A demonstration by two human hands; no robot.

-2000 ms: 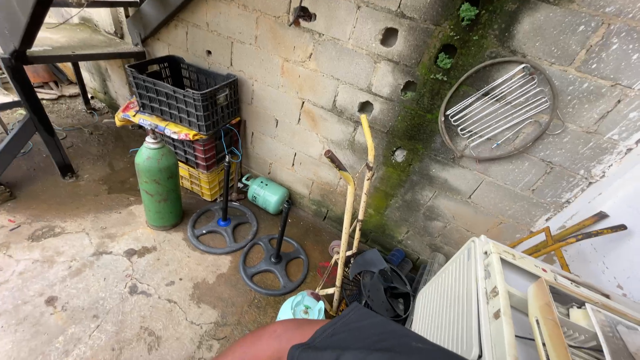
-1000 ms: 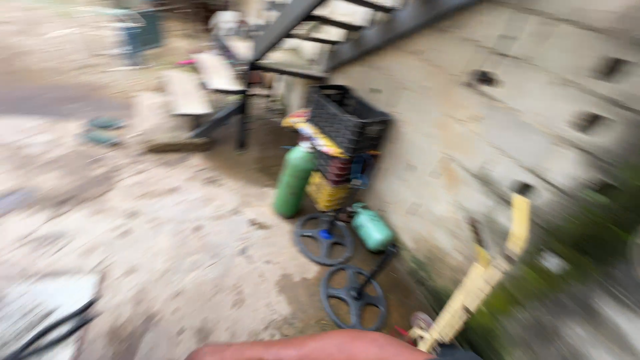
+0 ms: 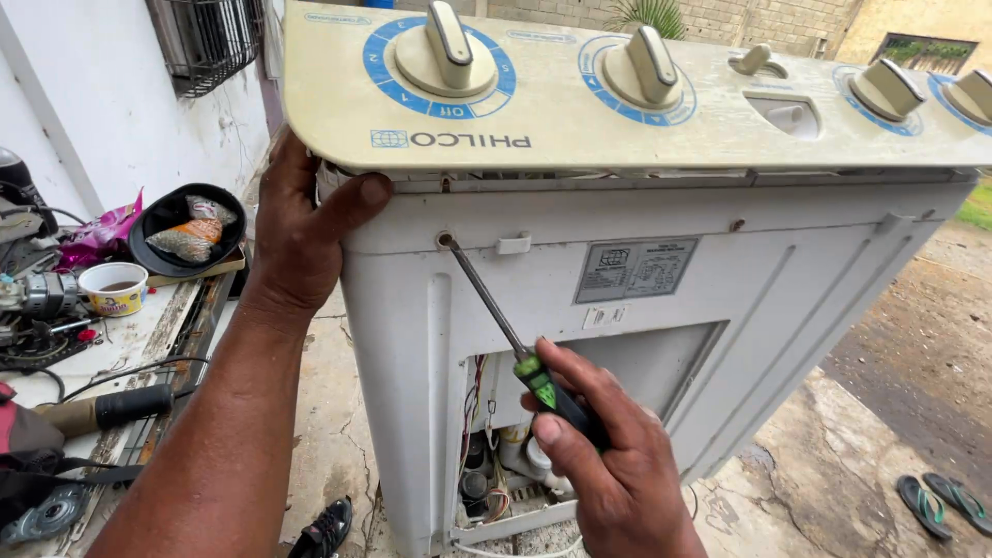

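A white Philco twin-tub washing machine [image 3: 395,310] stands with its back panel toward me. My left hand [image 3: 302,221] grips its upper left corner, thumb on the rim below the beige control panel [image 3: 325,101]. In my right hand [image 3: 612,442] is a screwdriver [image 3: 496,310] with a black and green handle; its tip is at a screw hole [image 3: 445,239] in the back panel. Another screw point [image 3: 737,225] lies farther right. Through the lower opening show wires [image 3: 474,395], hoses and a dark motor-like part [image 3: 473,486].
At left, a cluttered bench [image 3: 167,329] holds a black cap [image 3: 186,229] with small bags, a plastic tub [image 3: 113,288] of dark liquid, motor parts and cables. A shoe [image 3: 324,529] shows at the bottom. Flip-flops [image 3: 922,508] lie on the ground at lower right.
The view has swung from the block wall, crates and gas cylinders to the washing machine. Both hands are now in view, the right one with a screwdriver.
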